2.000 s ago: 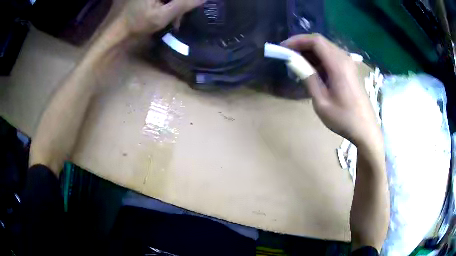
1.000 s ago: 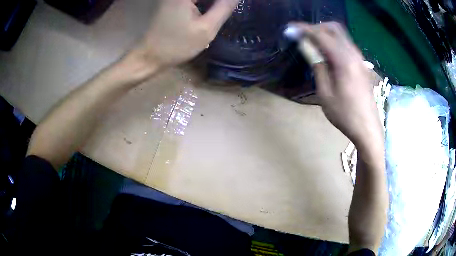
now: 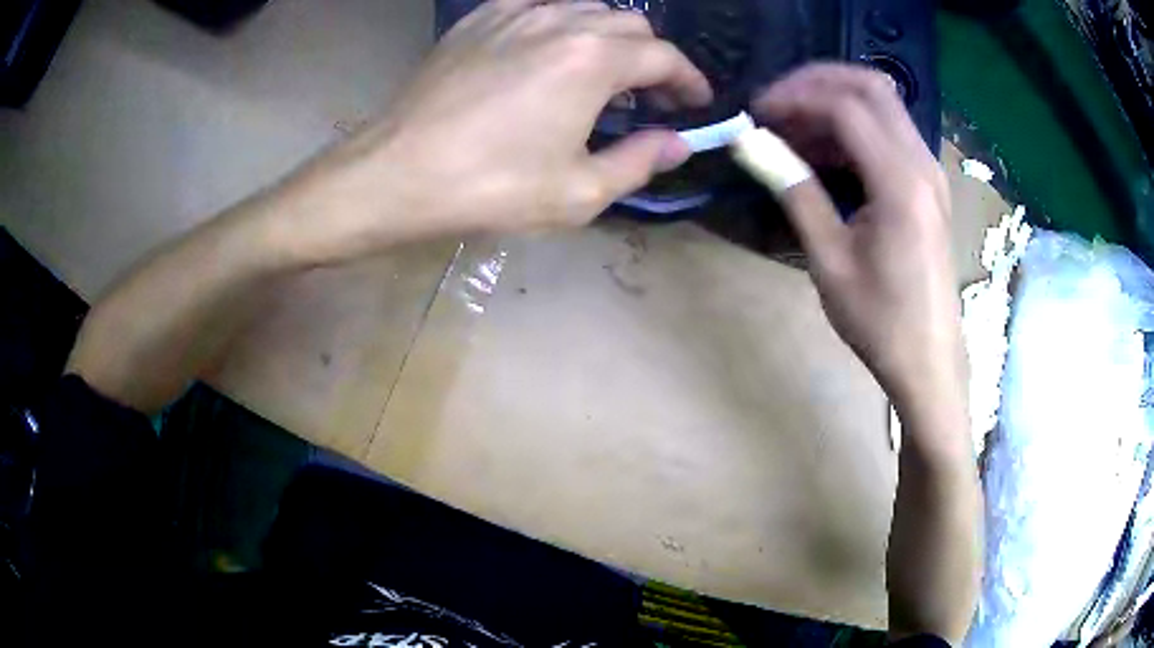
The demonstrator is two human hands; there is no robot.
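Note:
A white adhesive pad [image 3: 714, 134] is held between both hands, in front of the black fan unit [image 3: 772, 36] at the top. My left hand [image 3: 557, 114] pinches the pad's left end with thumb and finger. My right hand [image 3: 873, 190] is at the pad's right end, with off-white finger tape [image 3: 771, 158] on one digit; its fingertips are slightly blurred. The fan unit lies on the bench and is cut off by the top edge. My hands hide much of its rim.
The tan cardboard-covered bench [image 3: 608, 418] lies below the hands. Loose white pads [image 3: 997, 285] and a clear bag of pads [image 3: 1069, 430] are at the right. The green conveyor belt [image 3: 1031, 139] is at the upper right. Dark units show at the top left.
My left hand has moved right from the fan unit's left side to the pad at my right fingertips. The fan unit appears shifted to the right in view.

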